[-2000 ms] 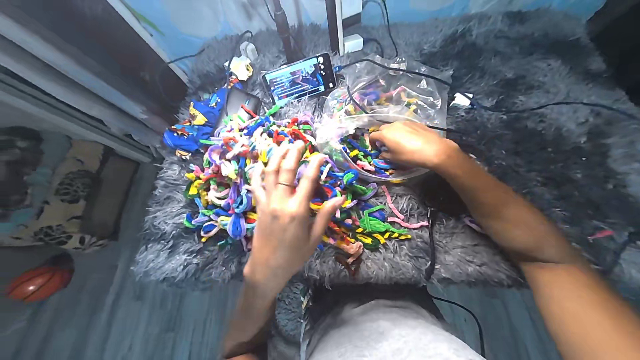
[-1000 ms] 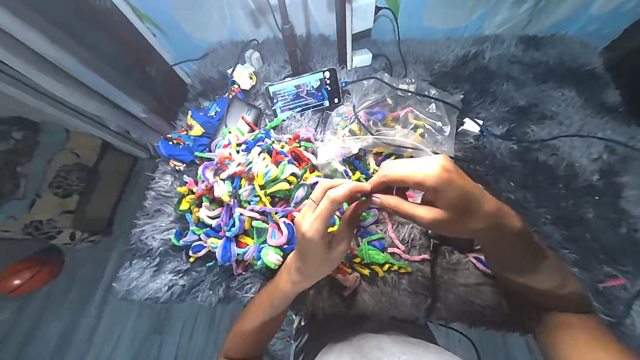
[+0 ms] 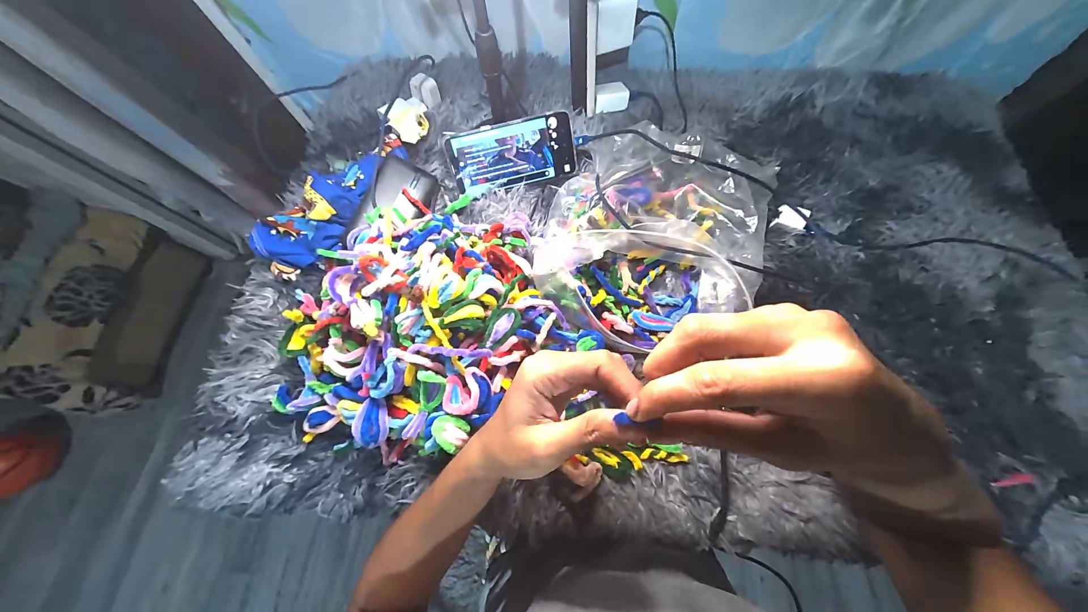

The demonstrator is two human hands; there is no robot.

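Between my fingertips is a short blue fuzzy piece [image 3: 636,422], which looks like pipe cleaner. My left hand [image 3: 552,416] pinches it from the left with thumb and forefinger, while my right hand [image 3: 756,382] holds its other side, and most of the piece is hidden by fingers. Left of and beyond my hands lies a big heap of bent, looped multicoloured pipe cleaners [image 3: 425,323]. Behind my right hand, a clear round container [image 3: 739,280] holds more coloured pieces. A yellow and black twisted strand [image 3: 642,456] lies just below my hands.
A lit smartphone [image 3: 514,153] leans beyond the heap, beside a clear plastic bag [image 3: 680,183] with coloured pieces inside. Blue printed cloth [image 3: 327,204] and a dark device [image 3: 399,183] are at the back left. Cables [image 3: 935,244] cross the grey shaggy rug [image 3: 892,340]. A red ball [image 3: 30,455] is far left.
My right hand has come out of the container, and my left hand has left the heap. The two met over the rug's near part, where the blue piece now shows between them.
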